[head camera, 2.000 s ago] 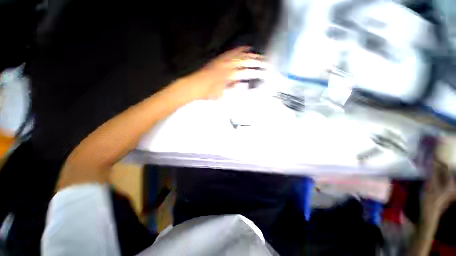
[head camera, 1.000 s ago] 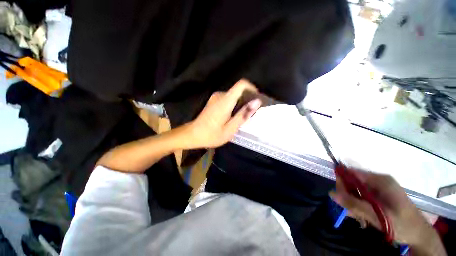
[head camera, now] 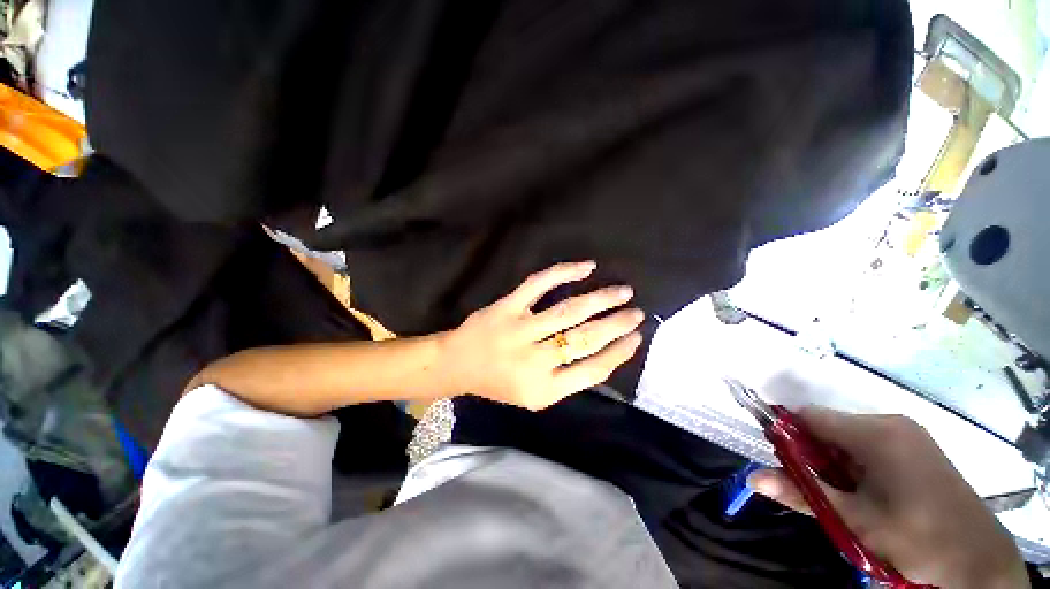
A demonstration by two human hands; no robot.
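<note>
A large dark cloth panel point(head camera: 599, 150) spreads over the table and hangs down its front edge at the left. My left hand point(head camera: 553, 336) lies flat on the cloth near the front edge, fingers spread, with a ring on one finger. My right hand point(head camera: 892, 477) holds red-handled scissors point(head camera: 806, 466) at the lower right, off the cloth. Their tips point up and left over the white table edge. The blades look close together.
The grey-white sewing machine head point(head camera: 1007, 236) is at the right edge, with small metal parts below it. The white table point(head camera: 766, 357) has a front rail. An orange item point(head camera: 40, 129) is at far left. More dark cloth point(head camera: 150, 288) hangs at left.
The dark cloth now spreads farther right. My left hand has gone from fingers bunched at the cloth's edge to flat on it. The scissors have moved down, away from the cloth.
</note>
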